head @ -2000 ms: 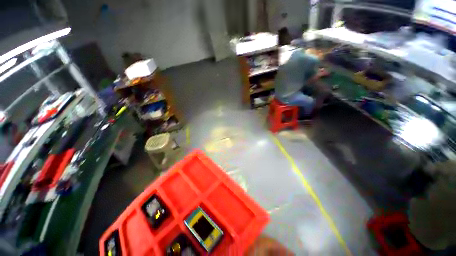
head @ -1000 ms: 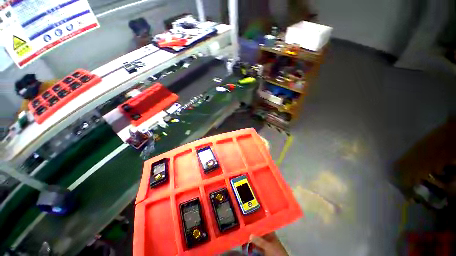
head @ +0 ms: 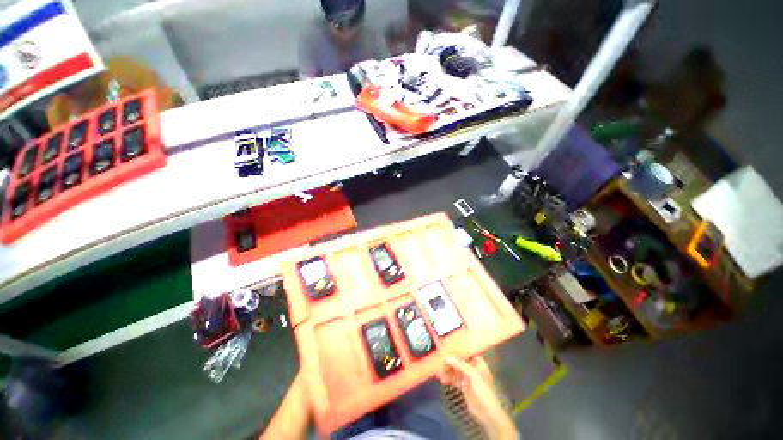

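A red-orange parts tray (head: 343, 344) is held out in front of me, tilted, over the bench edge. Several phones lie in its pockets, among them a dark phone (head: 380, 347) and a white one (head: 440, 308). My right hand (head: 468, 378) grips the tray's near right edge, fingers on the rim. My left hand (head: 292, 411) is at the tray's near left side, partly hidden by the tray and cut off below; it holds that side.
A white shelf (head: 197, 180) carries a full red phone tray (head: 81, 159), small boards and a bagged pile. Below are another red tray (head: 292, 225) and a lime-green screwdriver (head: 538, 249). A cluttered wooden shelf (head: 601, 331) stands right. People are behind.
My view has swung left towards the bench, from the aisle. The held tray has come along and now is over the bench front. My left hand has come into view.
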